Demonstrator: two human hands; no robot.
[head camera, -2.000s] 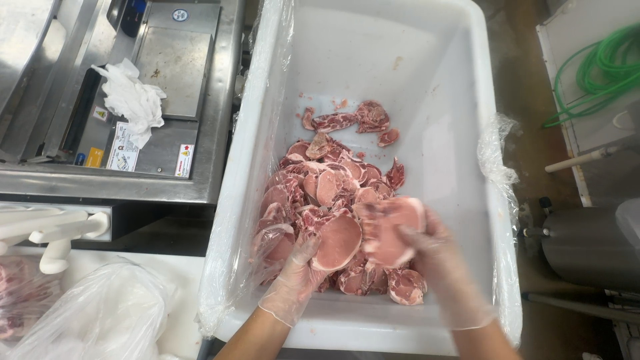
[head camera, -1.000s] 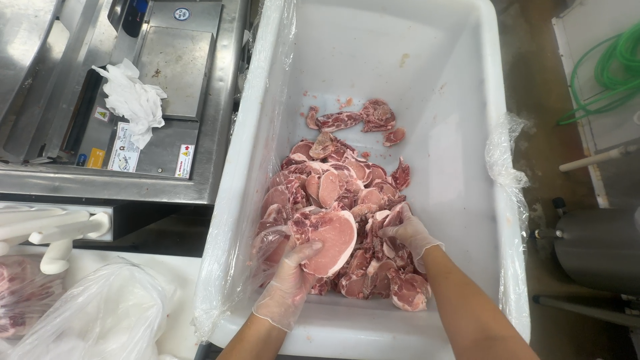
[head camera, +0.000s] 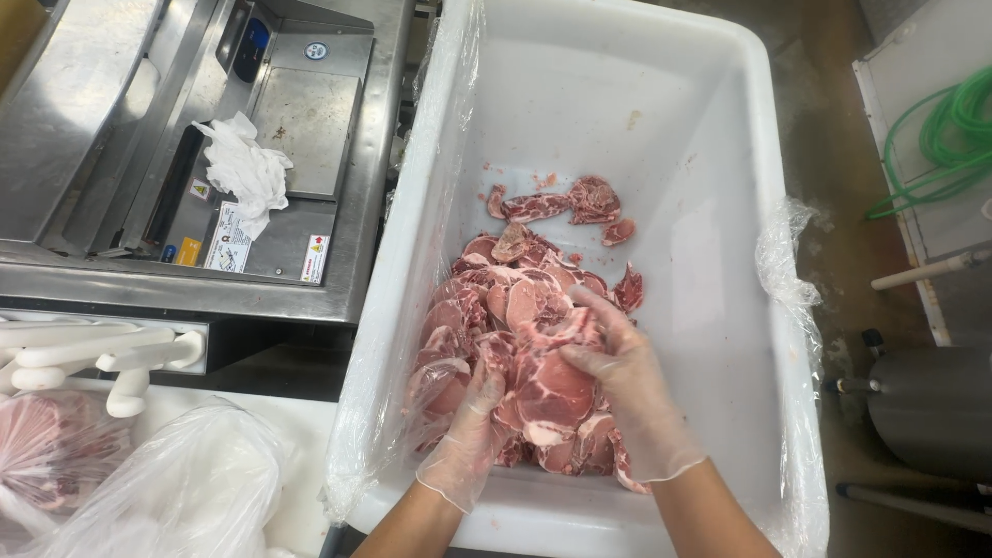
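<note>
A heap of sliced raw pork chops lies in the lower left of a deep white plastic tub. Over the heap, my right hand, in a clear glove, grips a bone-in pork chop by its right and upper edge. At that chop's left side, my gloved left hand has its fingers closed on meat; whether this is the same chop or another one is not clear. Farther up the tub floor lie a few loose meat pieces.
A stainless steel machine with a crumpled white cloth or paper stands at left. Below it are white handles, bagged meat and a clear plastic bag. Plastic film drapes the tub's rim. A green hose hangs at right.
The chop that lay broad across my left hand one second ago is no longer seen there. My right hand has moved from the heap's right side toward its middle and holds a chop.
</note>
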